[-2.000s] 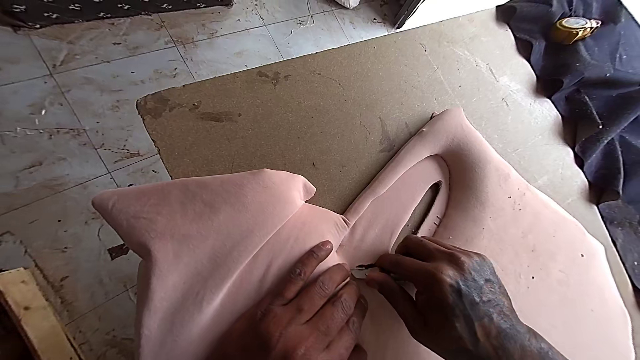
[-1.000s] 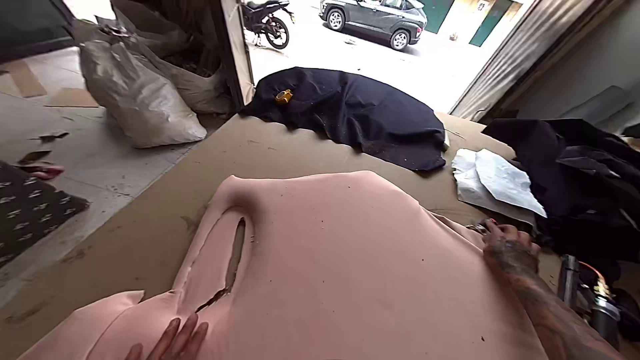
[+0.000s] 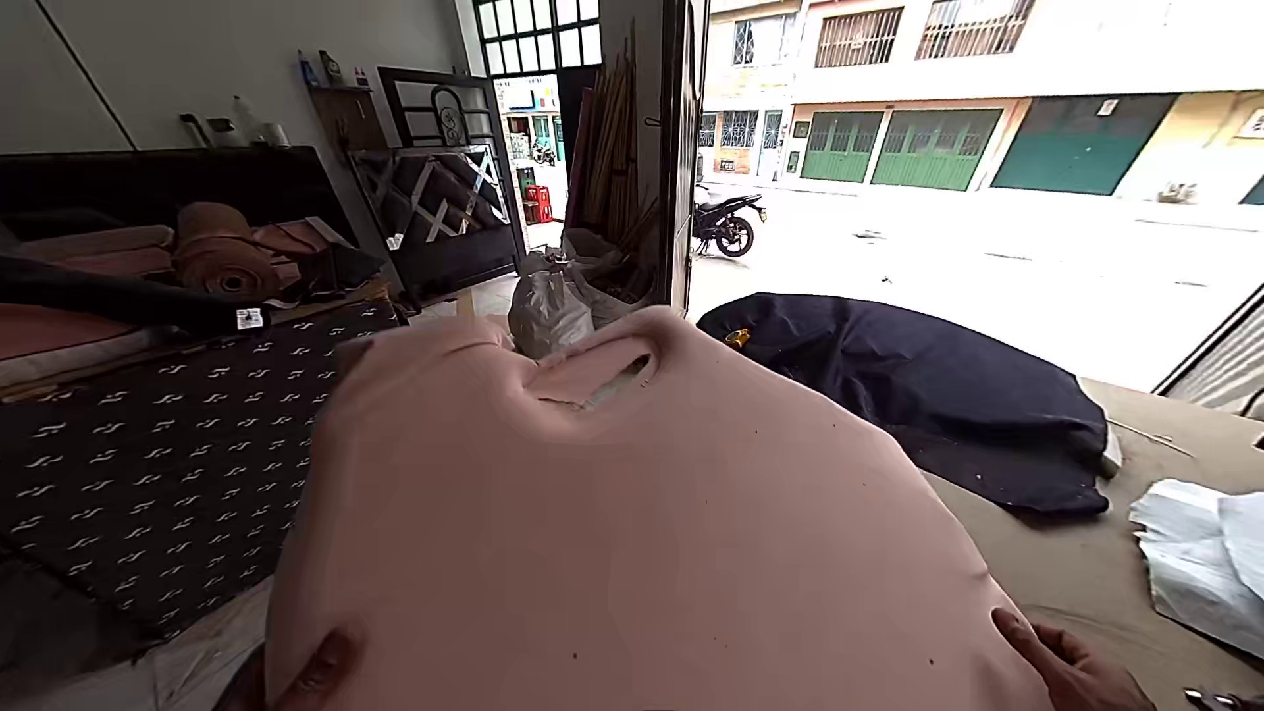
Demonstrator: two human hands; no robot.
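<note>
A large pink foam-like padded piece (image 3: 632, 533) fills the middle of the head view, raised between my hands. Near its far edge is an oval recess with a slit-like opening (image 3: 617, 383). My left hand (image 3: 311, 676) grips the near left edge, thumb on top and fingers mostly hidden beneath. At the near right edge, my right hand (image 3: 1071, 667) holds the piece with its thumb on the surface. Part of a dark metal tool (image 3: 1220, 699) lies beside my right hand at the lower right corner.
Dark blue fabric (image 3: 948, 395) with a yellow tape measure (image 3: 738, 338) lies on the worktable (image 3: 1047, 553) beyond the piece. White sheets (image 3: 1205, 553) lie at right. A patterned dark panel (image 3: 168, 444) and foam roll (image 3: 232, 267) stand left; a plastic sack (image 3: 553, 311) is behind.
The pink piece has been lifted from the table. My right hand has moved from the far right items to the piece's right edge, and my left hand to its left edge. The view has swung upward.
</note>
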